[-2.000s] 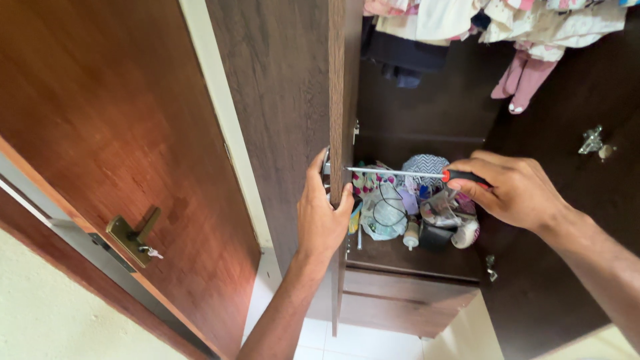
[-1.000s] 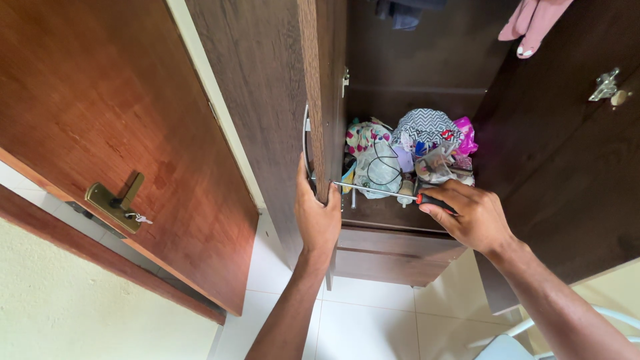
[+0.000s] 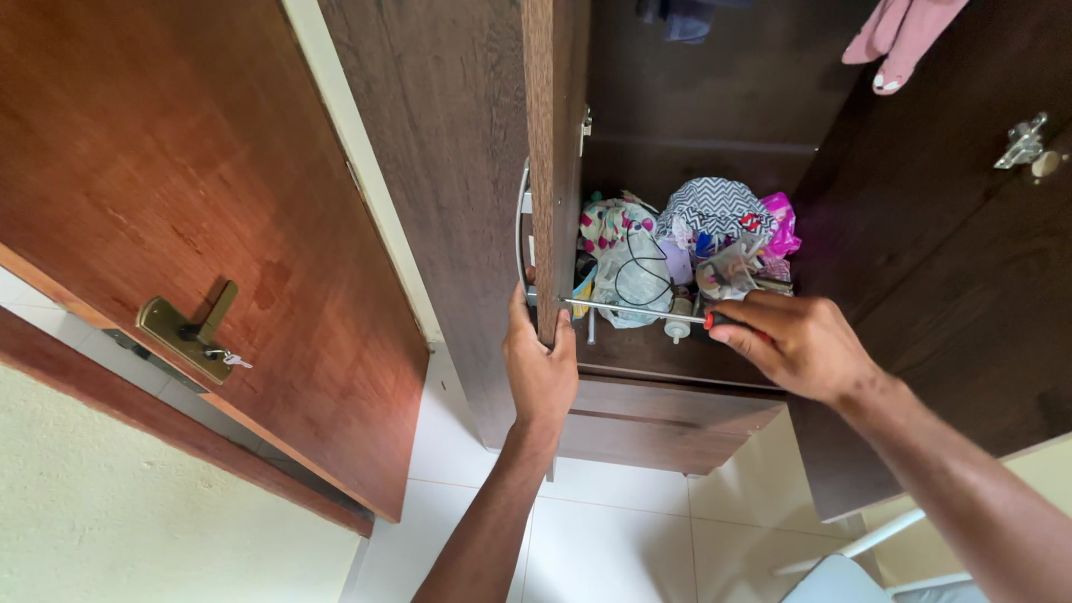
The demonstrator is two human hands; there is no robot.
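A dark wood-grain wardrobe door (image 3: 541, 126) stands edge-on at the centre, with a curved metal handle (image 3: 521, 226) on its outer face. My left hand (image 3: 543, 368) grips the door's edge from below, with fingers by the handle's lower end and the thumb on the inner side. My right hand (image 3: 791, 339) is closed around the red and black grip of a screwdriver (image 3: 636, 310). The long shaft runs level to the left, and its tip meets the inner face of the door just above my left thumb, across from the handle's lower end.
Inside the wardrobe lie a clear plastic bag (image 3: 632, 276), a zigzag-patterned cloth (image 3: 716, 209) and a small bottle (image 3: 678, 322). Pink tights (image 3: 904, 42) hang above. Another wardrobe door (image 3: 938, 276) is at right, a wooden room door (image 3: 226, 209) at left, a pale chair (image 3: 837, 582) lower right.
Both hands and the screwdriver have moved down along the wardrobe door from near the handle's upper part to its lower end. The view has tilted downward.
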